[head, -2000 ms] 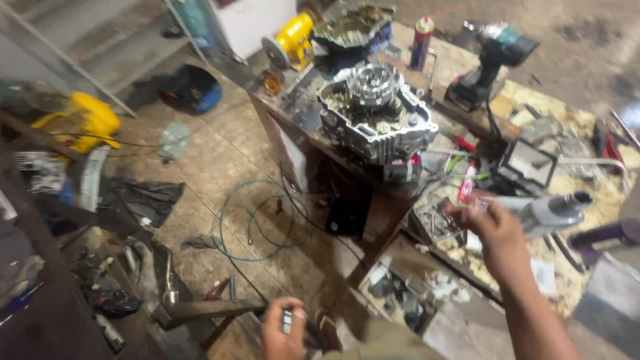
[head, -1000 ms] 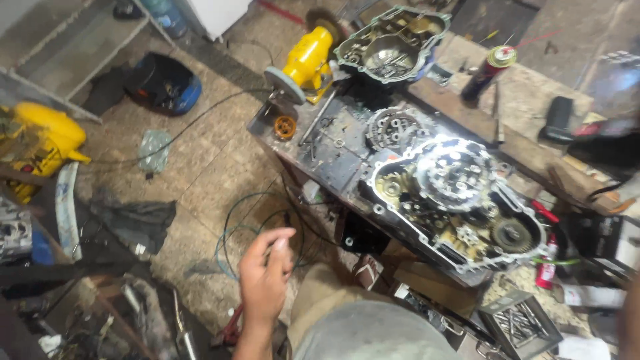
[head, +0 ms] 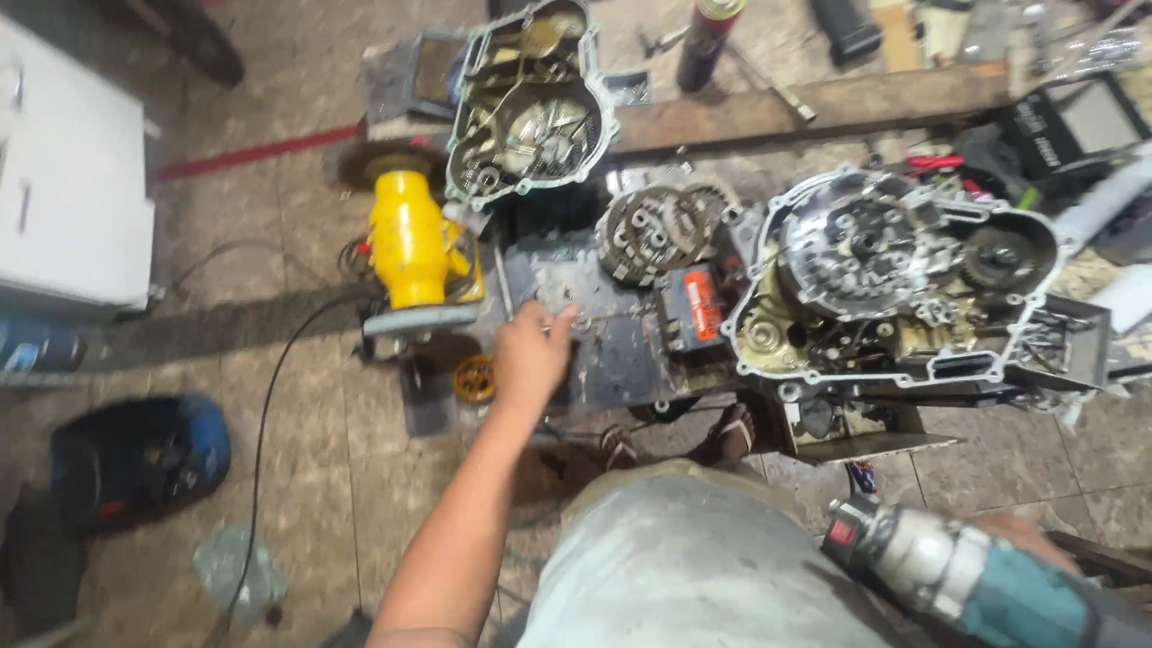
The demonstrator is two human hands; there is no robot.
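Observation:
My left hand (head: 535,355) reaches over the dark workbench top, fingertips close together at a small metal piece; blur hides whether it is gripped. A thin metal rod (head: 502,279) lies just beyond the fingers. At lower right, my right hand (head: 1030,535) is partly hidden behind a teal and grey cordless impact wrench (head: 954,576) that it holds. An open engine case (head: 900,288) with a clutch basket and gears lies on the bench's right side. Left of it are a clutch assembly (head: 661,229) and a battery-like block with an orange label (head: 688,306).
A yellow bench grinder (head: 409,238) stands left of my left hand, beside an orange ring-shaped part (head: 474,378). Behind are another engine cover (head: 535,108), a spray can (head: 709,45) and a wooden beam (head: 810,103). A metal tray (head: 1066,342) of small parts sits right.
The view has swung considerably. My left hand has moved from over the floor to over the bench. The power tool stood on the bench two seconds ago and is now at my right hand.

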